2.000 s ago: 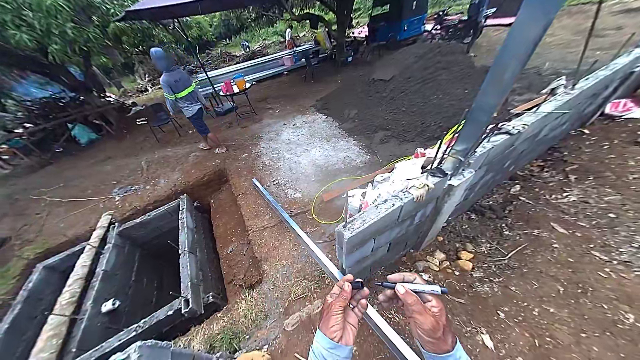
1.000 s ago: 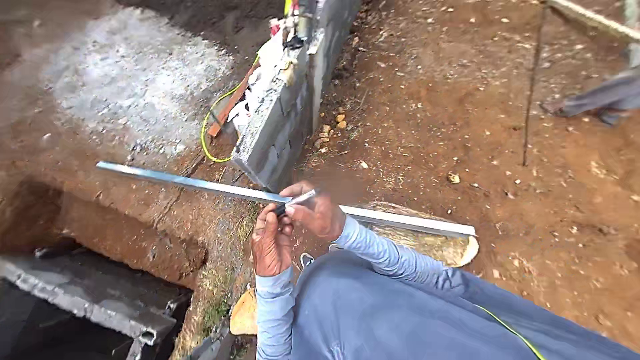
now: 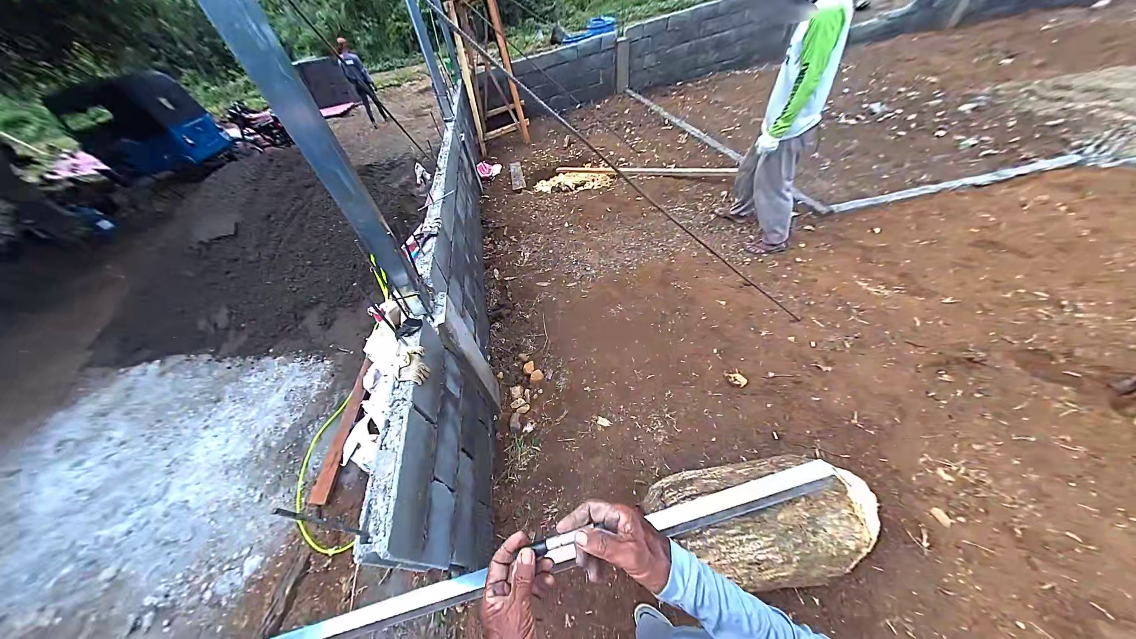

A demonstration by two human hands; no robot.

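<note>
My left hand [image 3: 515,587] pinches the black cap end of a marker pen [image 3: 557,541] at the bottom centre. The pen's pale barrel lies between the fingertips of my right hand [image 3: 621,543]. Both hands are just over a long, straight metal bar [image 3: 417,596], which runs from the bottom left up to the right. The bar's right end rests on a cut log [image 3: 763,532] lying on the soil. Whether the pen's cap is on or off cannot be told.
A concrete block wall [image 3: 426,479] with a tilted steel post [image 3: 328,160] stands left of centre. A yellow-green hose [image 3: 306,479] curls beside a reddish plank [image 3: 342,435]. A thin cable [image 3: 621,173] slants down to the soil. A person [image 3: 790,133] stands at upper right.
My hands have come together at the pen, which my right hand held apart from the black piece in my left two seconds ago. The view has swung to the right.
</note>
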